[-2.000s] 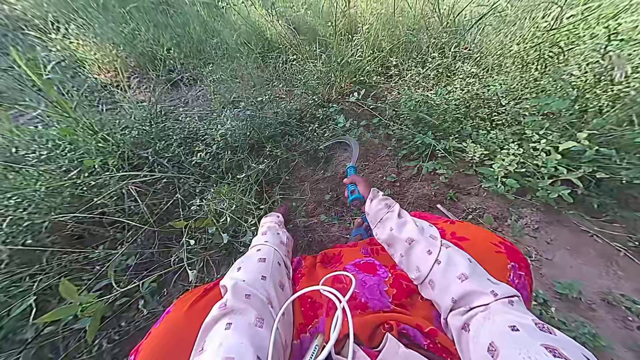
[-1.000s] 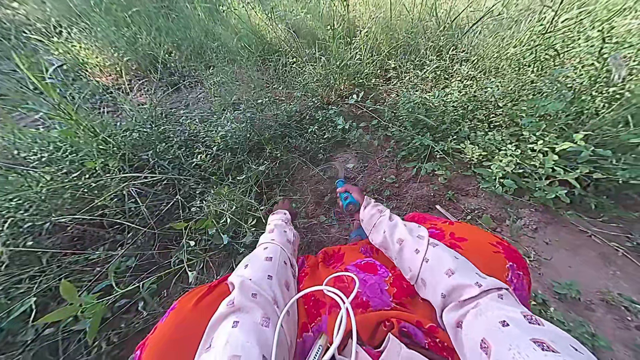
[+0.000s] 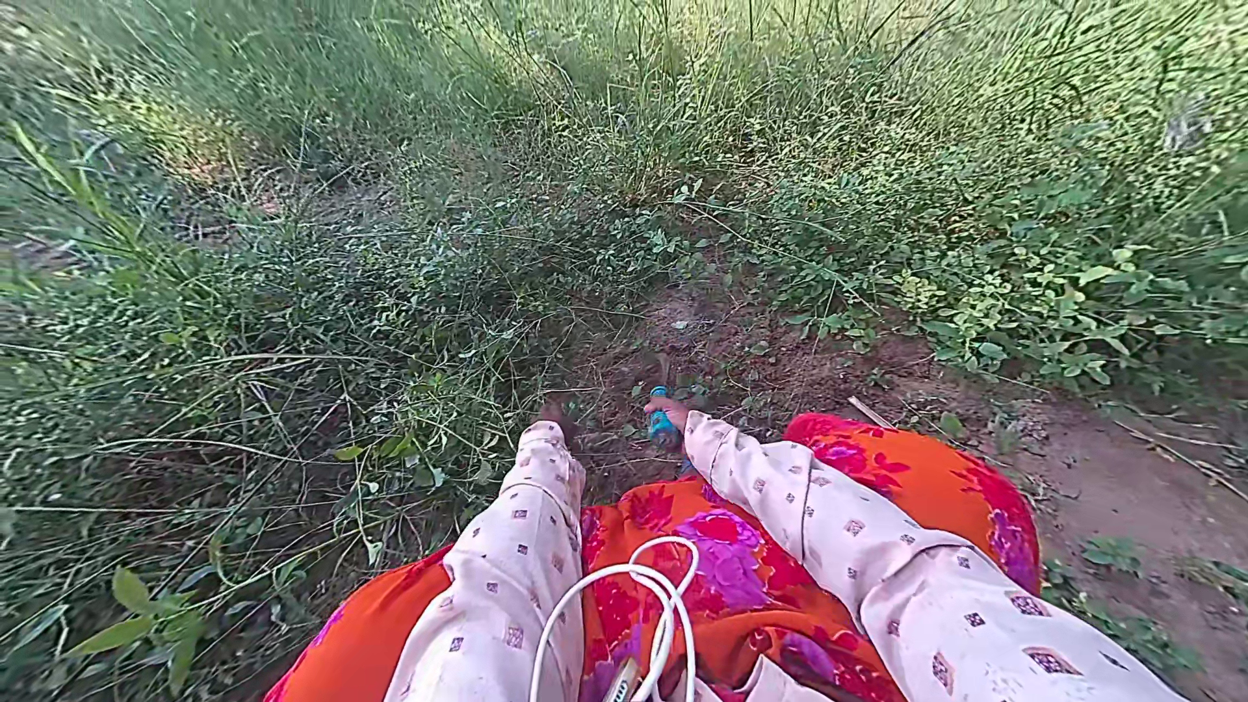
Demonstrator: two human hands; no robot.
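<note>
My right hand [image 3: 671,409] is closed round the blue handle of a sickle [image 3: 663,427], low over bare soil in front of my knees. The sickle's blade is blurred and hardly shows beyond the handle. My left hand [image 3: 558,417] is a dark, blurred shape just left of it, at the edge of the low green weeds [image 3: 458,292]; its fingers and anything in them cannot be made out. Both forearms are in pale printed sleeves, over an orange floral cloth [image 3: 663,507] across my lap.
A white cable [image 3: 673,604] loops over my lap. Tall grass [image 3: 682,88] stands ahead, with leafy plants [image 3: 1053,292] to the right. A dry stick [image 3: 871,411] lies by my right knee, and reddish bare soil [image 3: 1141,497] spreads at the right.
The sickle and my right hand have come nearer to me. Its curved blade showed clearly two seconds ago and is blurred now. My left hand has shifted little.
</note>
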